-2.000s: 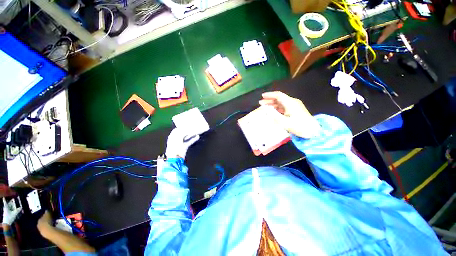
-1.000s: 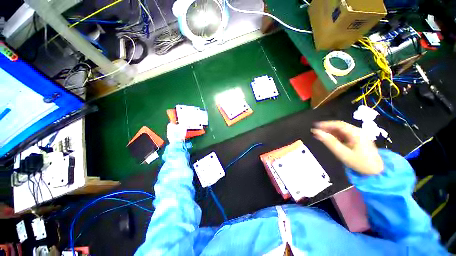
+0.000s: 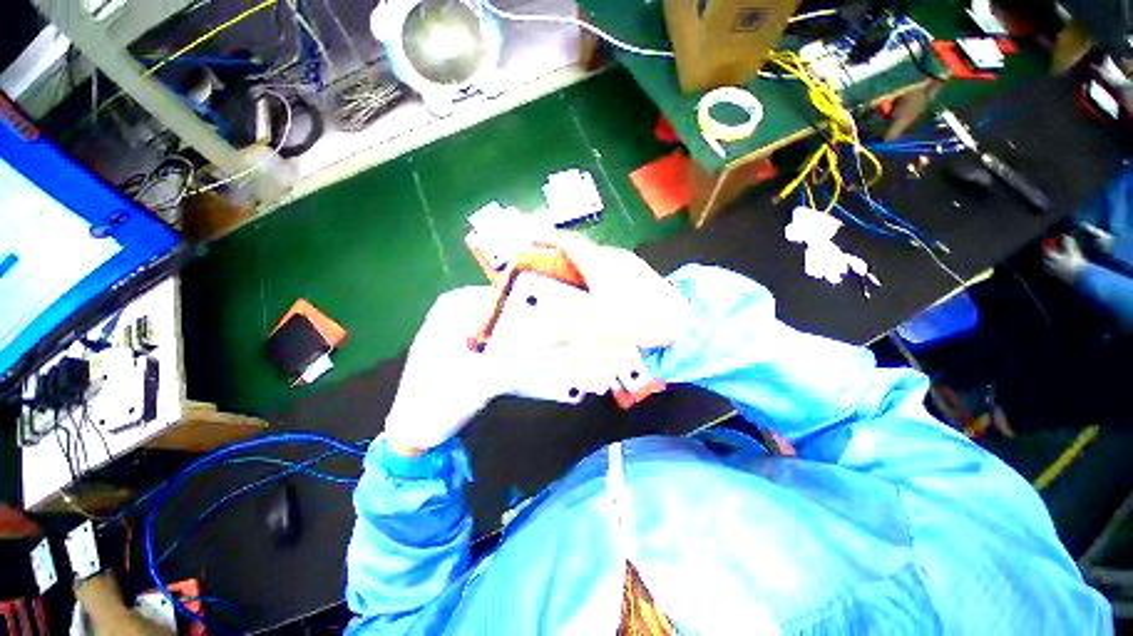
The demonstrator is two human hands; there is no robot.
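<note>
My left hand (image 3: 441, 367), in a white glove, holds a white module (image 3: 537, 326) with dark round spots in front of me. My right hand (image 3: 634, 292) reaches over it from the right; both hands are around the module and an orange pad (image 3: 547, 263) tilted at its top edge. The glare blurs where fingers and module meet. Below them a corner of the stack with orange sheets (image 3: 642, 394) shows; my hands hide the rest. On the green mat lie a white module on orange (image 3: 495, 231), another white module (image 3: 573, 196) and a black module (image 3: 300, 347) on orange.
Blue cables (image 3: 236, 450) and a mouse (image 3: 283, 512) lie left, below the monitor (image 3: 62, 236). A wooden shelf with tape roll (image 3: 729, 114), box (image 3: 727, 37) and yellow cables (image 3: 826, 131) stands right. A white crumpled lump (image 3: 820, 245) lies below. Other people's hands show lower left and far right.
My left hand has lifted the module and orange pad off the mat and brought them right and towards me. My right hand has moved left to meet them. The camera view has shifted.
</note>
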